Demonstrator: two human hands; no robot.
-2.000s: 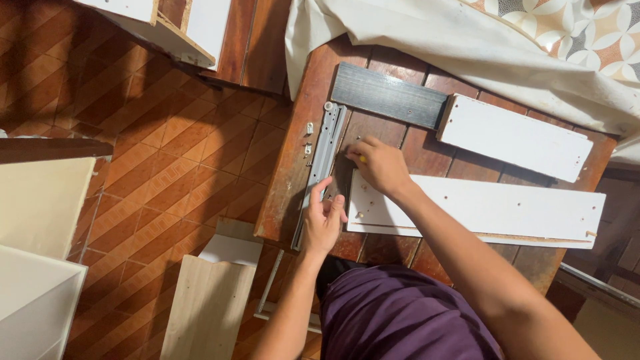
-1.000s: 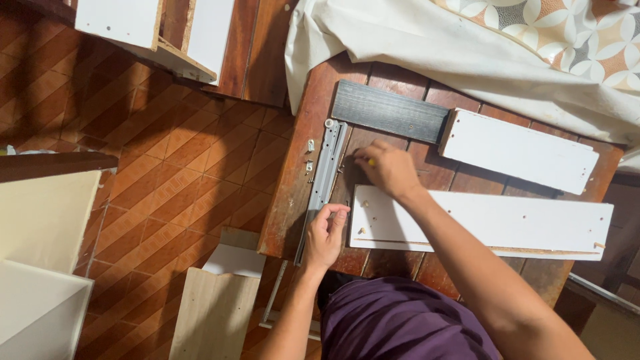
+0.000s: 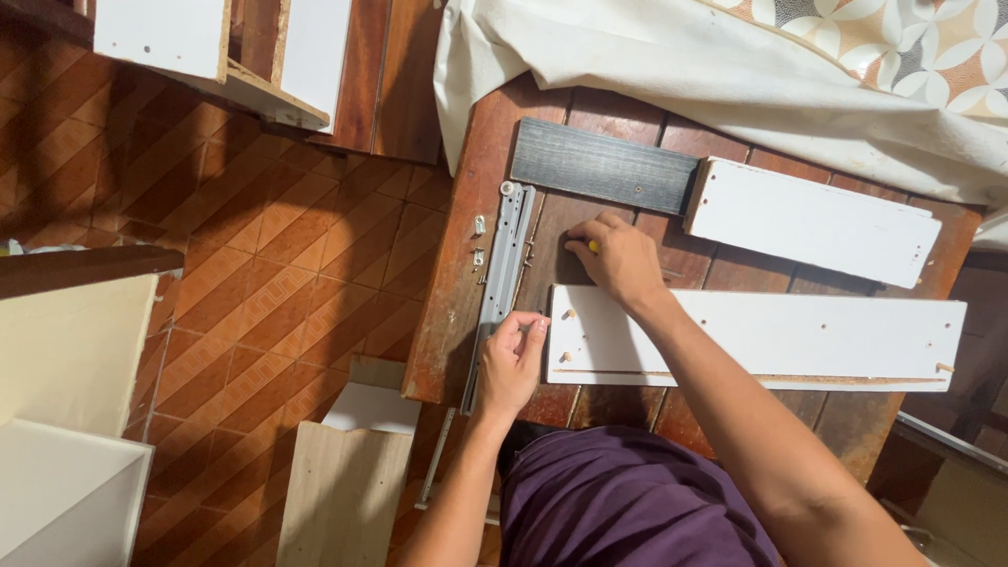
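Note:
My right hand [image 3: 618, 256] is over the wooden table, its fingers curled around a small yellow item [image 3: 594, 246], perhaps a tool handle; most of it is hidden. At the left end of a white drilled board [image 3: 772, 331] with wooden dowels, my left hand [image 3: 512, 358] has thumb and forefinger pinched together; whether something small is between them cannot be told. Beside that hand, metal drawer slides [image 3: 504, 252] lie along the table's left side. Small metal brackets [image 3: 479, 226] are left of the slides, and several screws [image 3: 529, 253] lie just right of them.
A dark grey board [image 3: 606, 161] and stacked white panels [image 3: 811, 220] lie across the far part of the wooden table [image 3: 441, 346]. White cloth [image 3: 630, 55] borders its far edge. Partly built white furniture [image 3: 161, 35] is at upper left. A light wood-grain panel [image 3: 342, 488] stands below left.
My left hand's fingers, more spread two seconds ago, are now drawn together near the white board's end. My right hand stays in nearly the same place over the table.

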